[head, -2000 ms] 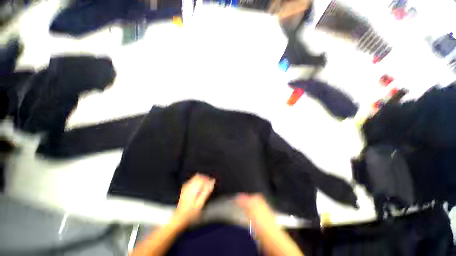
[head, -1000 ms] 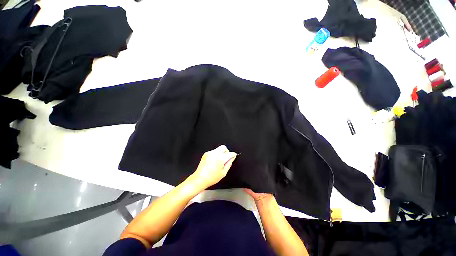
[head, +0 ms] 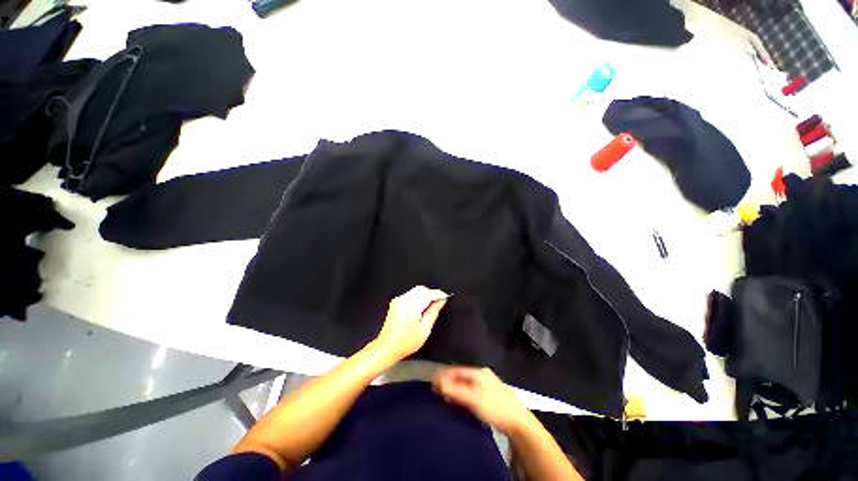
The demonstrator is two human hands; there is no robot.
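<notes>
A black zip-front jacket (head: 442,225) lies spread on the white table, its sleeves out to both sides and its hem toward me. A grey-white care label (head: 539,334) shows on its lower right part. My left hand (head: 414,318) is over the lower middle of the jacket, its fingertips pinched together; a tiny tip, maybe a needle, shows at them. My right hand (head: 468,385) is slightly blurred at the hem by my body, its fingers curled; whether it holds anything cannot be told.
Dark garments (head: 179,70) with a black hanger (head: 102,122) lie at the left. A red cone (head: 613,152), a blue bottle (head: 598,78) and a small dark tool (head: 660,243) lie to the right. A small black bag (head: 776,333) is at the right edge.
My right hand has come out from under the hem and moved left. The care label lies more exposed. A dark garment at the top right has moved up, partly out of view.
</notes>
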